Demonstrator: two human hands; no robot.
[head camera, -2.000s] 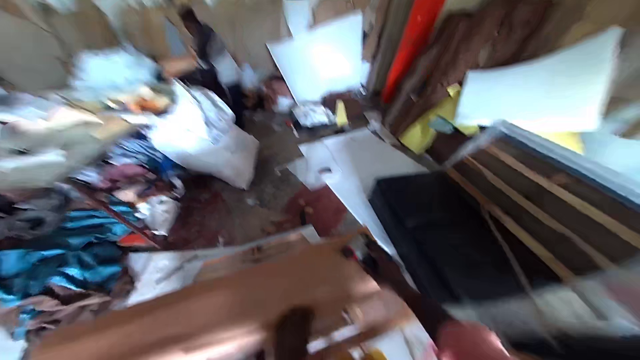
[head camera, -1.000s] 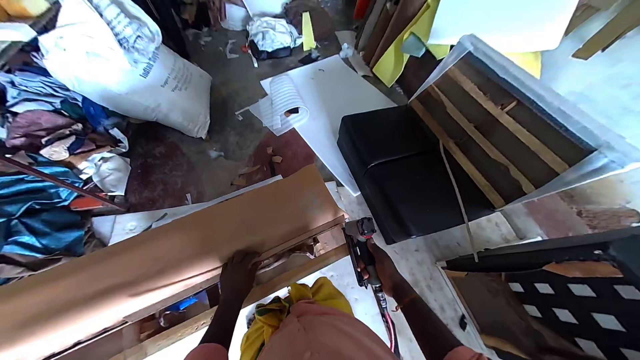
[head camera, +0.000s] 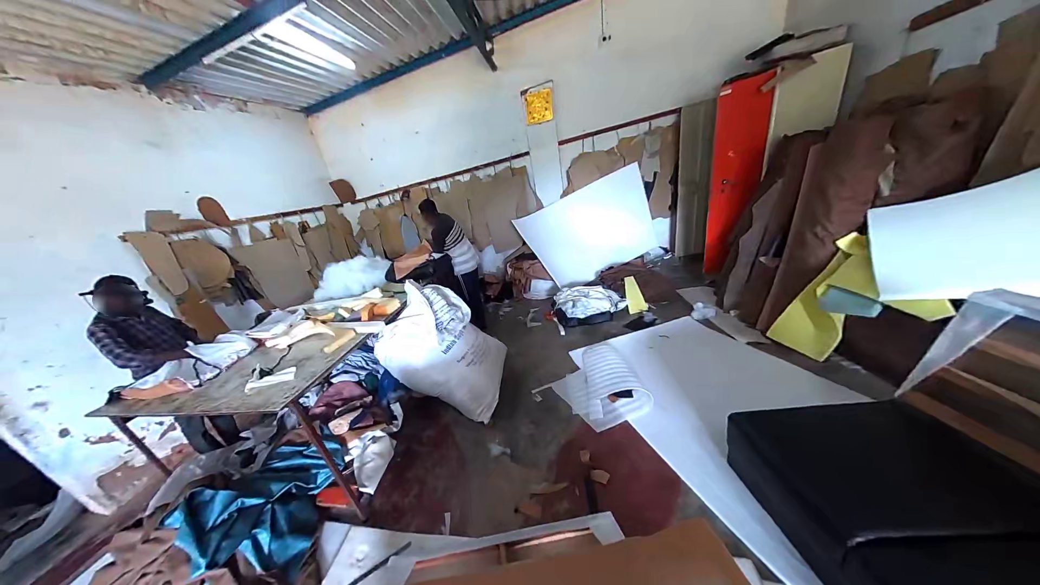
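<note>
Neither of my hands shows in the head view now. At the bottom edge lies part of a brown board over a wooden frame with white sheeting along it. A black padded cushion or seat sits at the lower right. Between these and the back wall, a large white foam sheet lies on the floor with a small roll of white ribbed foam at its left edge. What my hands hold or touch is hidden.
At left, a person works at a metal-legged table strewn with scraps. Another person bends near the back wall. A stuffed white sack stands beside the table, blue shiny fabric below it. Brown boards and a red door stand at right.
The view has swung up from the work to the room. One second ago my left hand was on the brown board and my right hand held a power tool; both have left the view.
</note>
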